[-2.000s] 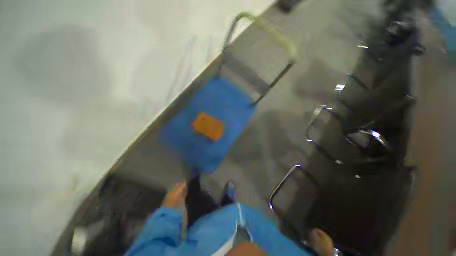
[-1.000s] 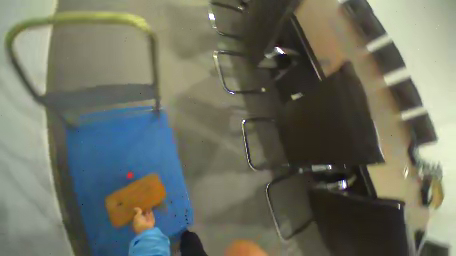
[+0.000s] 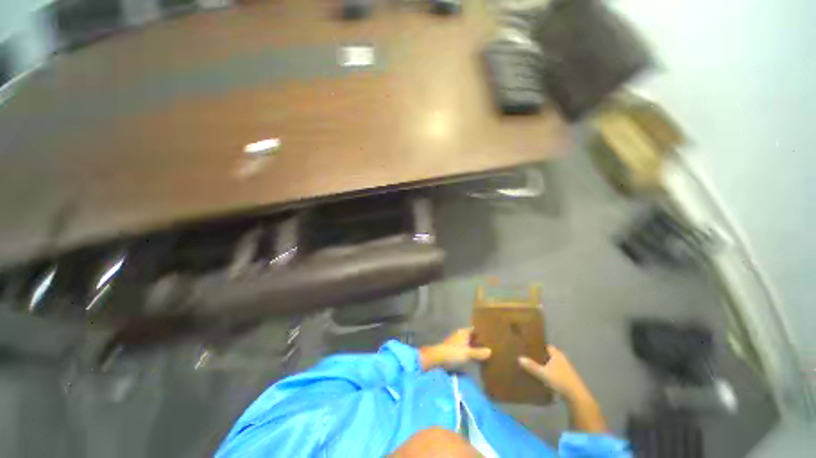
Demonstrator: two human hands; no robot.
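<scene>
An orange-brown flat item (image 3: pixel 512 335), box-like with two short prongs at its far end, is held in front of my body, low in the view. My left hand (image 3: pixel 458 351) grips its left edge, with the thumb on top. My right hand (image 3: pixel 553 368) grips its right edge, also with the thumb on top. The picture is blurred, and the item's underside and the fingers below it are hidden.
A long brown table (image 3: pixel 313 134) runs across the upper left, with dark chairs (image 3: pixel 313 277) along its near side. A black tray (image 3: pixel 517 79) lies on its right end. An open cardboard box (image 3: pixel 637 143) and black items (image 3: pixel 671 347) are on the floor by the right wall.
The orange-brown item has been lifted off the blue trolley deck and is now in both hands. The view has turned; the trolley is out of sight and the table end and right wall show.
</scene>
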